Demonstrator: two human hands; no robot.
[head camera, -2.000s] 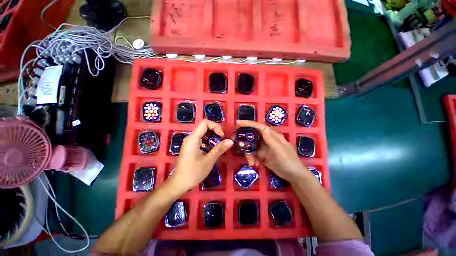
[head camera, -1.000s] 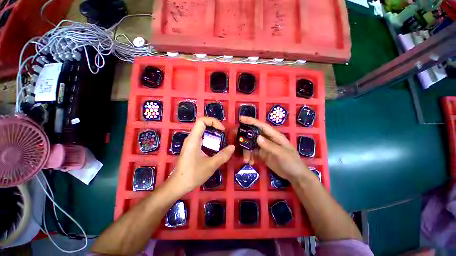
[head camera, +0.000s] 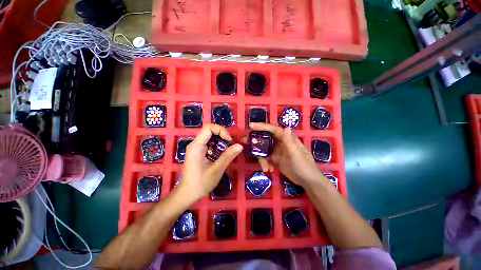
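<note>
My left hand (head camera: 203, 163) holds a smartwatch head (head camera: 217, 148) between thumb and fingers, tilted, with small coloured marks on its dark screen. My right hand (head camera: 290, 155) holds another smartwatch head (head camera: 260, 144), its screen facing up with small lit marks. Both hands are bare and above the middle of the red-orange foam tray (head camera: 126, 174). Most visible pockets hold one strapless watch each; two in the far row are empty. Two seated watches show lit app grids, at the left (head camera: 154, 115) and right (head camera: 290, 117). My hands and forearms hide some pockets.
A wide-pocket tray (head camera: 258, 50) lies beyond, with white charging pucks (head camera: 236, 56) along its near edge. At left are tangled white cables (head camera: 68, 39), a black hub box (head camera: 66, 105) and a pink fan (head camera: 20, 163). A metal bar (head camera: 422, 58) crosses the upper right.
The left watch's screen has gone from a bright white-pink display to dark with small marks. The right watch is turned more squarely upward. The whole view has shifted slightly.
</note>
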